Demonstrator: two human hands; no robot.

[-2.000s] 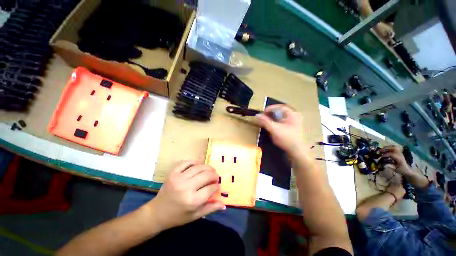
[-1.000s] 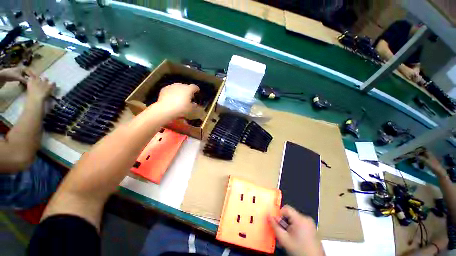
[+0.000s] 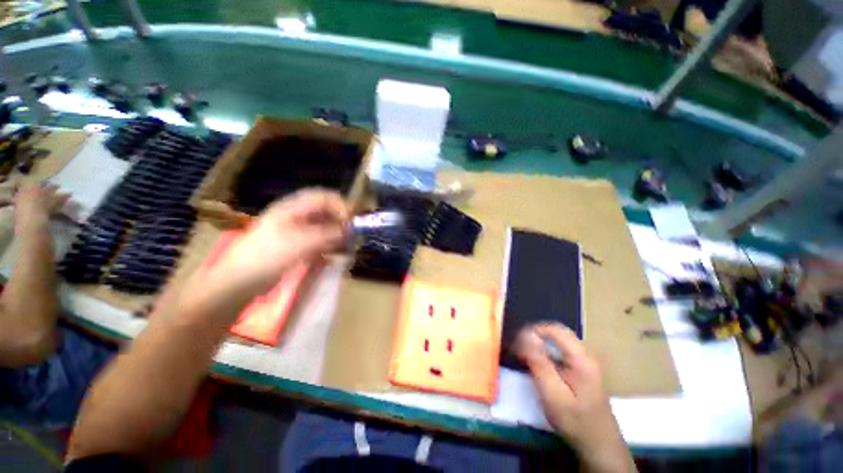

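Observation:
My left hand (image 3: 305, 231) is blurred, in front of the open cardboard parts box (image 3: 217, 192). Its fingertips hold a blurred dark part (image 3: 372, 222) with a bright glint, above the stacked black parts (image 3: 386, 259). My right hand (image 3: 571, 374) holds a small silver-grey item (image 3: 554, 349) over the lower end of the black sheet (image 3: 543, 282). The orange fixture tray (image 3: 445, 342) lies between my hands, near the bench edge, its small slots showing. A second orange tray (image 3: 268, 309) is partly hidden behind my left forearm.
A white box (image 3: 411, 120) stands behind the stack, with a clear plastic bag at its foot. Rows of black parts (image 3: 152, 208) lie at left, beside another person's arm (image 3: 32, 277). Wired assemblies (image 3: 739, 309) are piled at right. More lie on the green belt (image 3: 323, 78).
My left hand has come out of the parts box toward the stack, with a dark part at its fingertips. My right hand has left the fixture's right edge and is over the black sheet.

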